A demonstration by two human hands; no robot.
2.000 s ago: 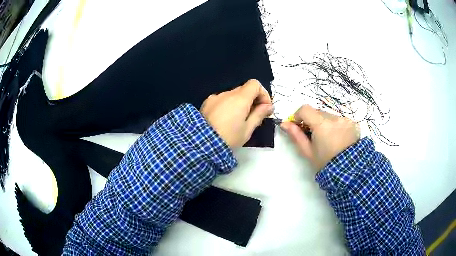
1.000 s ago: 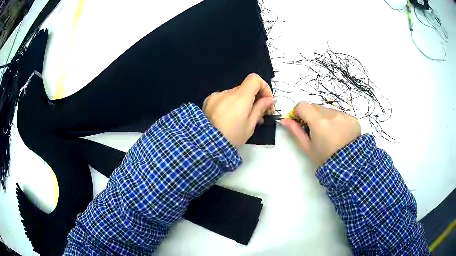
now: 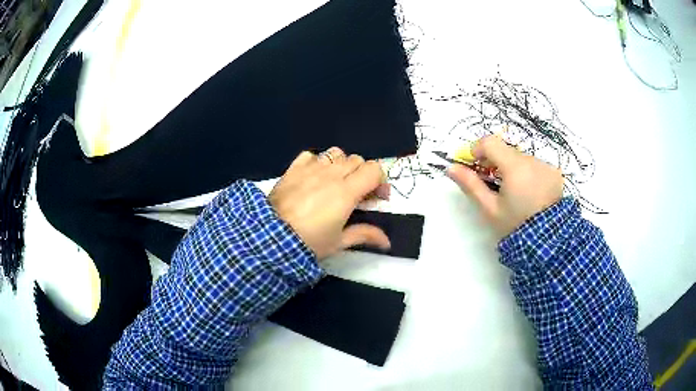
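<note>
A large fanned stack of black fabric pieces [image 3: 305,99] runs from the left to the centre, with dark thread tails along its right edge. A separate black strip [image 3: 401,234] lies below the stack, its end free. My left hand [image 3: 332,200] rests over this strip and the stack's lower edge, thumb on the strip; whether it grips fabric is hidden. My right hand [image 3: 507,183] holds small snips [image 3: 463,157] with a yellow grip, blades apart and pointing left, clear of the fabric. Another black strip [image 3: 355,317] lies nearer me, partly under my left sleeve.
A tangle of cut dark thread [image 3: 534,122] lies on the white table [image 3: 473,321] behind my right hand. A dark shaggy bundle [image 3: 15,191] is at the far left. Thin wires [image 3: 649,46] lie at the upper right. A pale tie [image 3: 57,126] is around the stack at left.
My left hand has moved down and left, and a strip now lies apart below the stack. My right hand has drawn right and slightly up; the snips' blades now show apart.
</note>
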